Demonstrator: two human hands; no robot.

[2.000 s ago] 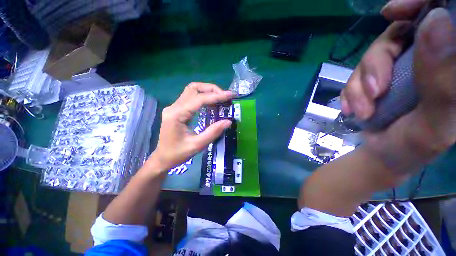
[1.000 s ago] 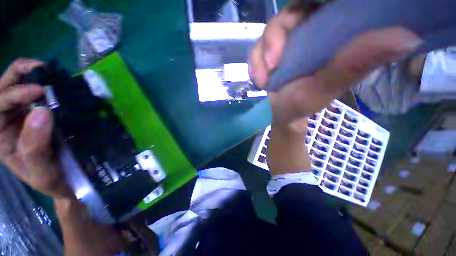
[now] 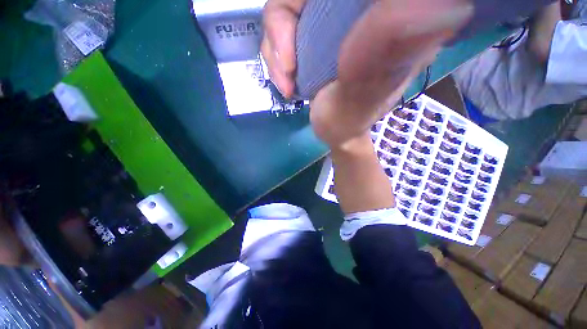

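My right hand [image 3: 380,71] is wrapped around the grey textured electric screwdriver [image 3: 322,42] at top centre. Its tip is hidden behind my fingers, over the front of the white screw feeder [image 3: 235,32]. The bright green fixture plate [image 3: 145,157] with silver blocks [image 3: 161,215] lies at left. A long black workpiece [image 3: 83,218] shows dark and blurred on it. My left hand [image 3: 11,241] is at the left edge, mostly cut off and dim beside the fixture. Its fingers and any hold are not clear.
A white compartment tray [image 3: 432,170] with rows of small dark parts is right of my forearm, by the bench edge. A crumpled clear bag [image 3: 80,35] lies beyond the fixture. Clear plastic [image 3: 29,299] is at lower left. Another person's sleeve [image 3: 569,54] is upper right; cartons [image 3: 515,257] lie below.
The view has swung to the right, so the fixture now sits at far left. My right hand and screwdriver have moved to the feeder's front. My left hand has slid mostly out of view.
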